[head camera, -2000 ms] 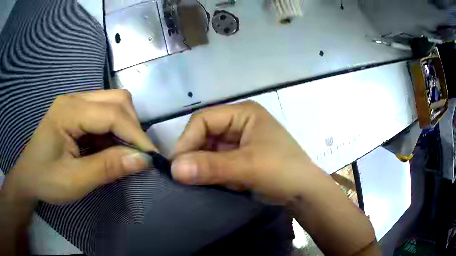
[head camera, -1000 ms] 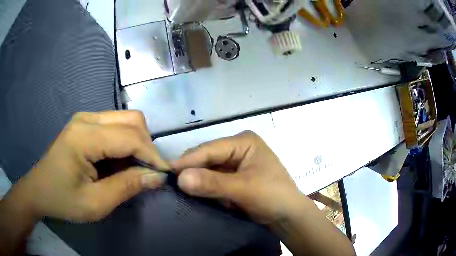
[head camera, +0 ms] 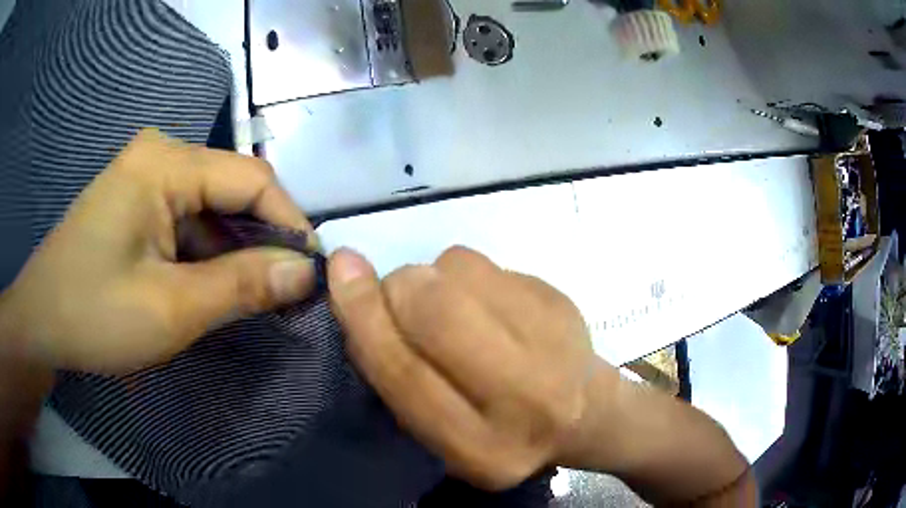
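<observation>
A dark and white striped fabric panel (head camera: 233,397) hangs over the table's front edge and spreads to the left. My left hand (head camera: 164,258) pinches its folded dark edge (head camera: 320,270) between thumb and forefinger. My right hand (head camera: 477,347) lies over the fabric, its index fingertip touching the fold just beside my left thumb. The right thumb is hidden, so I cannot tell whether this hand grips the fabric.
The sewing machine bed (head camera: 517,119) lies behind my hands, with a slide plate (head camera: 308,50), a brown block (head camera: 429,40) and a cream ribbed knob (head camera: 648,36). A tool box (head camera: 830,218) sits at the right end of the white table (head camera: 695,233).
My right hand has turned knuckles up, its index finger now extended against the fold; before, its thumb and finger pinched there. My left hand keeps its pinch. The view has shifted.
</observation>
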